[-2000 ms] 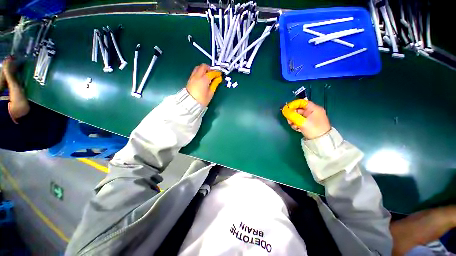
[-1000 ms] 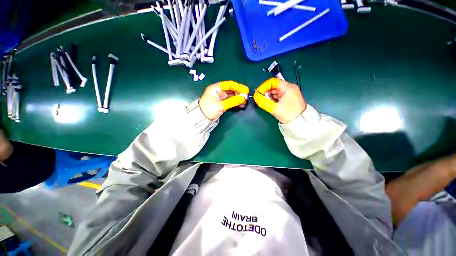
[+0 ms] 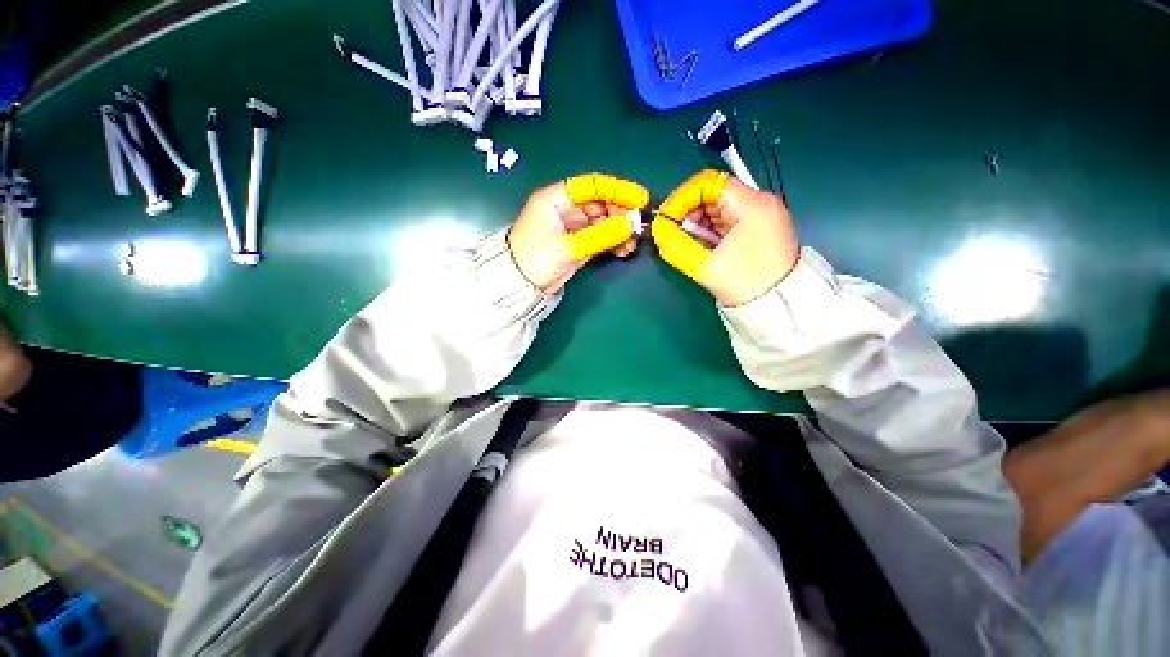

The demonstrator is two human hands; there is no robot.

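Observation:
My left hand (image 3: 580, 234), with yellow finger cots, pinches a tiny white connector housing (image 3: 636, 222) between thumb and finger. My right hand (image 3: 726, 239), also with yellow cots, faces it and pinches a thin dark wire end just right of the housing. Whether the wire sits in the housing is too small to tell. A white cable harness (image 3: 735, 161) with a dark-tipped end runs down behind my right hand, and part of a white cable shows inside its fingers. Loose white housings (image 3: 494, 155) lie on the green bench to the upper left.
A large harness bundle (image 3: 468, 58) lies beyond my left hand. The blue parts tray (image 3: 821, 54) is at the top edge. Small harness groups (image 3: 239, 186) lie at left. Thin dark lead wires (image 3: 767, 157) lie beyond my right hand. A person's arm (image 3: 1091, 469) is at far right.
My left hand has left the bundle area with a housing and come to meet my right hand at the centre. The view has shifted, so the bench items sit higher in it.

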